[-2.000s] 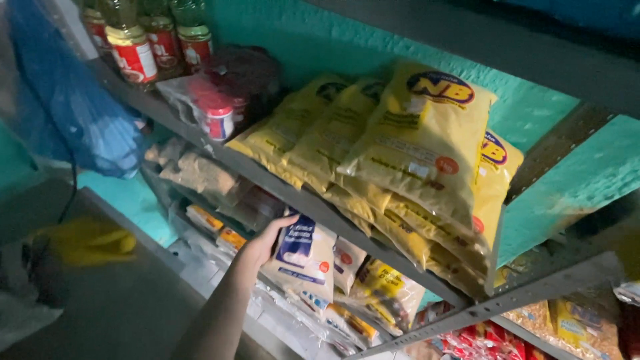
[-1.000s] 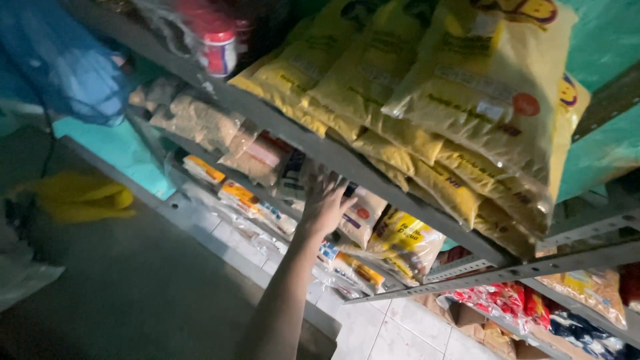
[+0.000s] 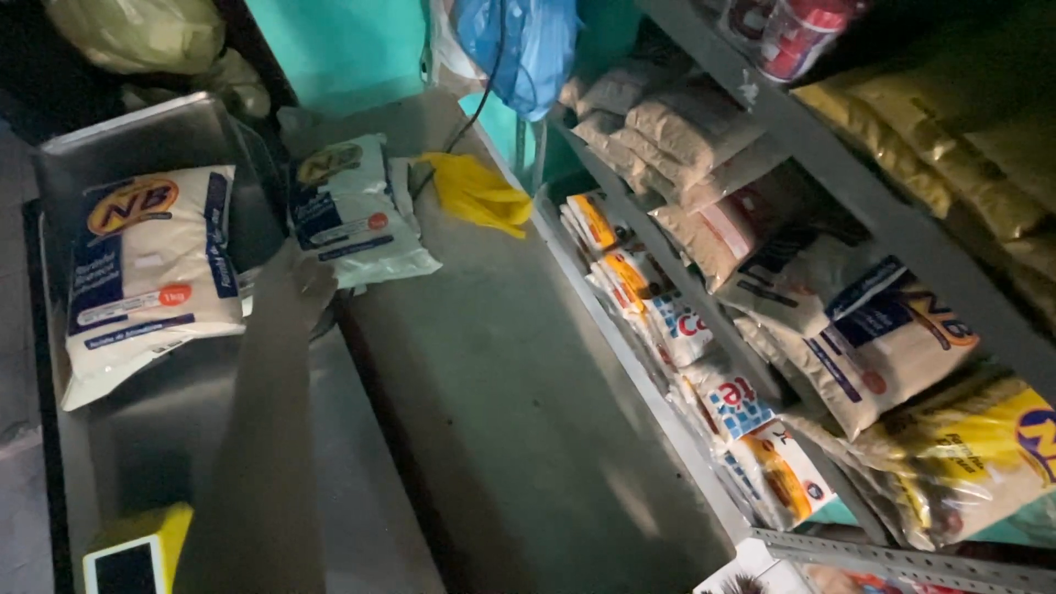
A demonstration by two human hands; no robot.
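My left hand, blurred and dim, reaches over the counter from the bottom of the head view. It is at the lower left edge of a plastic bag of flour with white and dark blue print. Whether its fingers grip the bag cannot be told. To its left, a similar 1 kg NB flour bag lies in a metal tray. A yellow plastic bag or cloth lies just beyond the bag near my hand. My right hand is not in view.
Metal shelving on the right holds more NB flour bags, yellow packs and stacked white and orange packets. A blue plastic bag hangs behind. A yellow-cased device stands at the lower left.
My left hand has moved from the flour bags on the lower shelf to the bag on the counter at the left. The view has swung left.
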